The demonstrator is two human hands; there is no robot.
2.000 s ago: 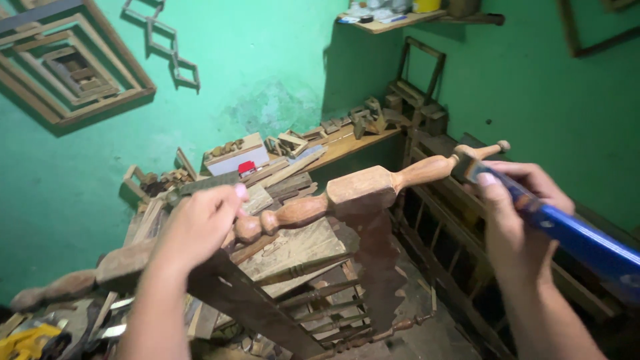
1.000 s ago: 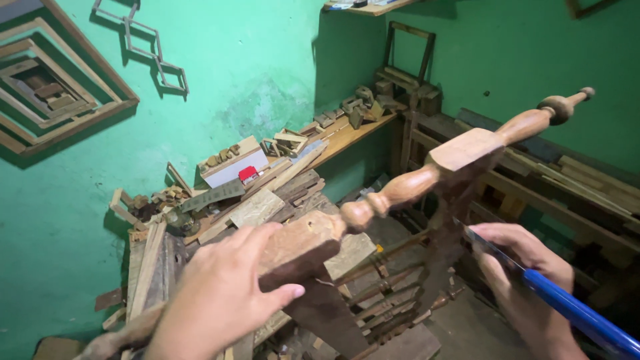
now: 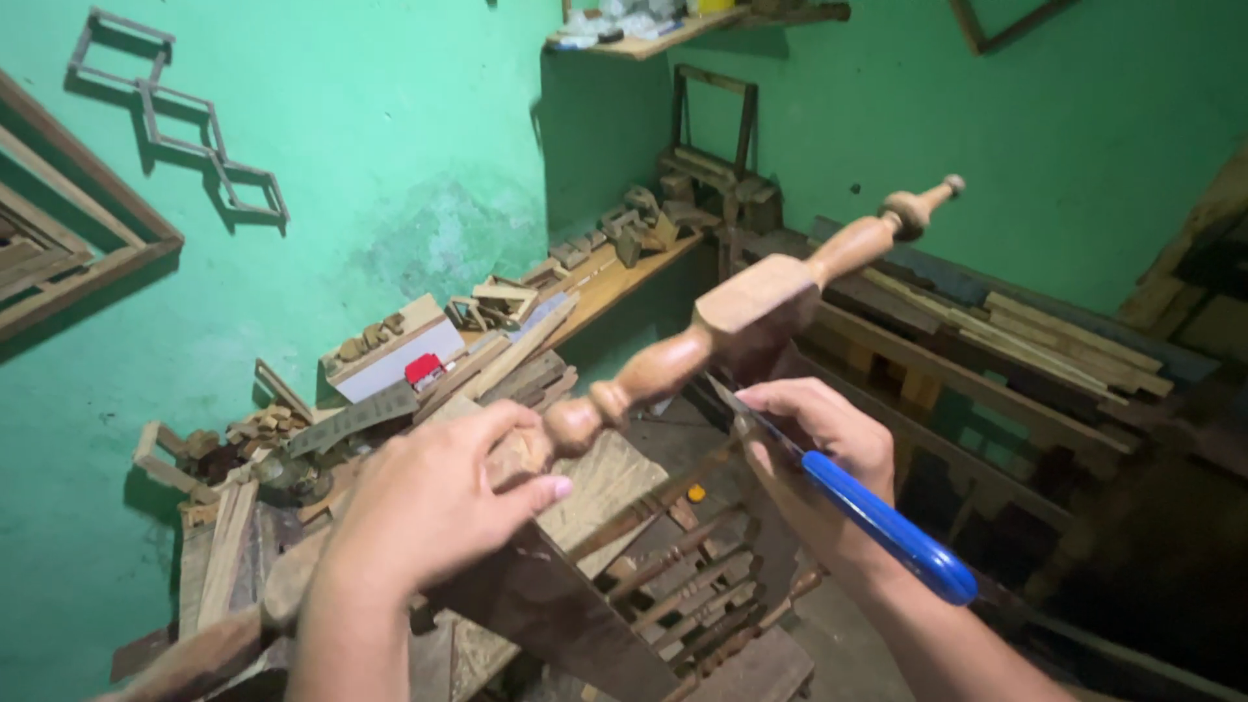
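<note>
A turned wooden post [image 3: 663,363] with square blocks and a small finial runs diagonally across the view, joined to dark flat boards and turned spindles [image 3: 697,575] below. My left hand [image 3: 439,497] grips the post at its lower square block, thumb along the near side. In my right hand [image 3: 829,439] is a blue-handled tool [image 3: 887,526] with a thin metal blade, perhaps a knife; the fingers pinch the blade part. Its tip is close to the underside of the upper square block. Whether the tip touches the wood, I cannot tell.
Behind the post, a wooden shelf [image 3: 624,283] along the green wall holds small wood blocks, offcuts and a red object [image 3: 424,369]. On the right stands a rack with long wood strips [image 3: 1072,341]. Nested wooden frames [image 3: 146,244] hang at left, and a higher shelf [image 3: 653,39] is overhead.
My right hand has moved from beside the post's finial end to below the upper square block. The left hand now grips the lower block. The post lies differently in view.
</note>
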